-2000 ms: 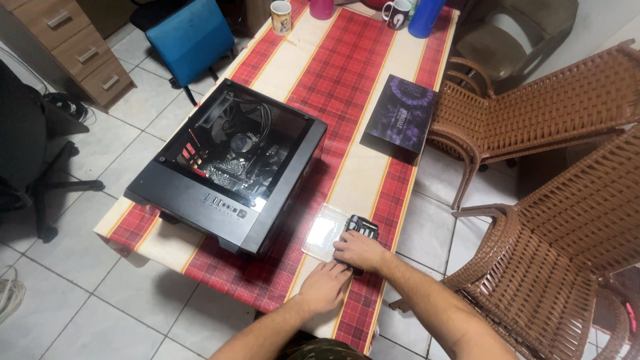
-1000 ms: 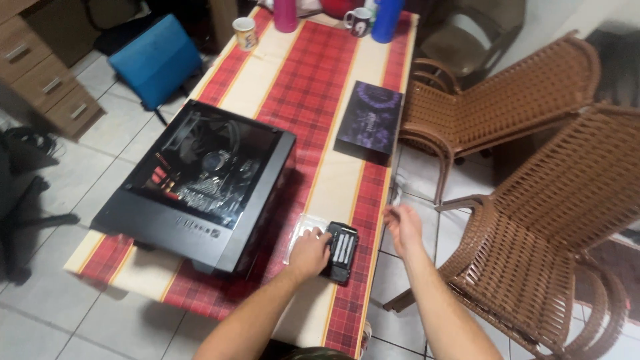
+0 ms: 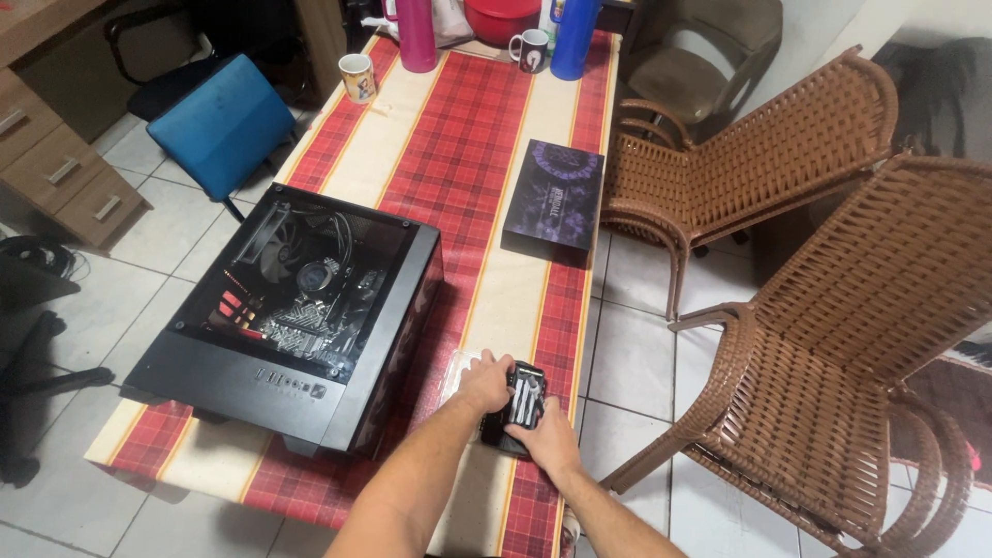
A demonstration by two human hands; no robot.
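A small black case (image 3: 504, 440) with pale, slim pieces (image 3: 527, 399) in it lies near the table's right front edge. My left hand (image 3: 487, 382) rests at its upper left side, over a clear plastic tray or lid (image 3: 457, 372). My right hand (image 3: 549, 438) is at its lower right side, thumb on the case. Whether either hand grips it firmly is hard to tell. To the left, a black computer case (image 3: 349, 411) lies on its side with its glass panel upward; a fan and a motherboard show inside.
A dark box with purple print (image 3: 554, 198) lies beyond my hands. Mugs (image 3: 357, 79) and bottles (image 3: 570, 39) stand at the table's far end. Brown woven chairs (image 3: 814, 372) are along the right side, a blue chair (image 3: 222, 124) at the left.
My right hand was off to the right of the black case one second ago and is now at its lower right side. My left hand stays near the case's upper left.
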